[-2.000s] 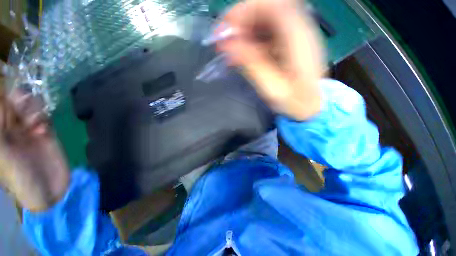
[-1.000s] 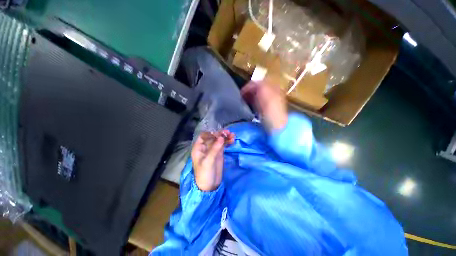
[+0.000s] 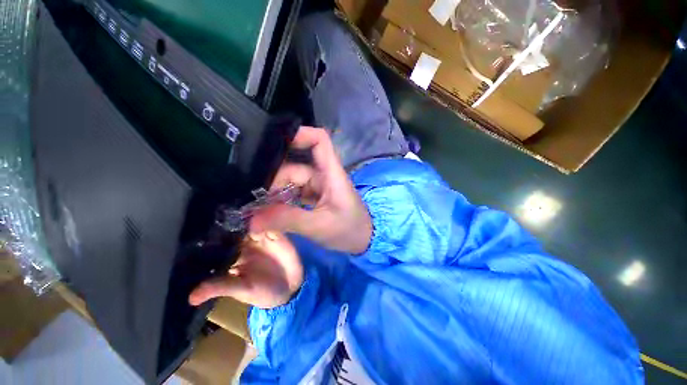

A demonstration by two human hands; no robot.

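Note:
A large black TV back cover lies tilted at the left, its near edge towards my body. The port label with white icons runs along its connector edge. My right hand is at the cover's near corner, with a crumpled clear film scrap between its thumb and fingers. My left hand is just below, palm up, fingers apart, beside the cover's dark near edge. The rating label shows only as a faint blur on the panel.
The green bench is behind the cover. A clear ribbed blister tray and crumpled plastic wrap are at the far left. An open scrap carton with clear bags and white strips stands at the upper right. Brown cardboard is below the cover.
Both hands have moved to the cover's near edge, the right one from near the scrap carton. The cover is now tilted more steeply. The clear scrap now shows at my right fingers.

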